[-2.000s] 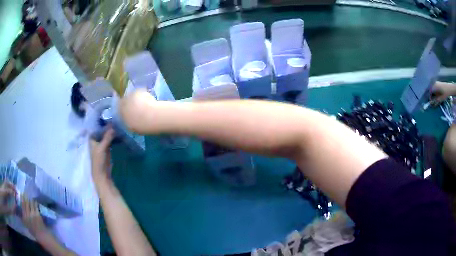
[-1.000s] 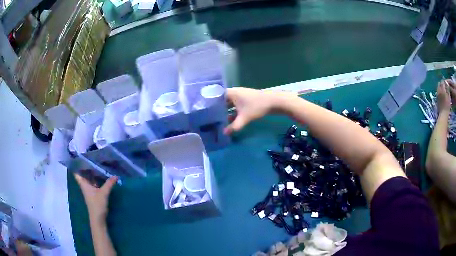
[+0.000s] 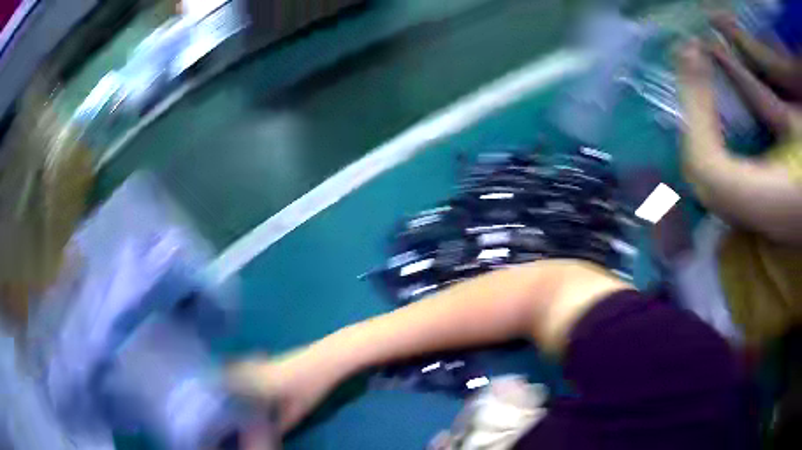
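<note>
The frame is strongly blurred. Pale retail boxes (image 3: 145,325) stand grouped at the left; their edges and contents cannot be made out. My right hand (image 3: 268,387) reaches to the right side of the boxes at the lower left, blurred; whether its fingers grip a box is unclear. My left hand is not in view. A heap of black charging cables (image 3: 519,215) with pale plug ends lies on the green bench (image 3: 308,303), behind and beside my right forearm.
A pale edge strip (image 3: 352,176) separates the bench from the green conveyor belt (image 3: 352,105). A neighbouring person's arms (image 3: 703,132) are at the upper right near white strips (image 3: 655,92). A blurred brown carton (image 3: 44,211) is at the left.
The view has turned and blurred. The grouped boxes now show farther left and lower. My right hand has moved down and left in the picture. My left hand has left the view.
</note>
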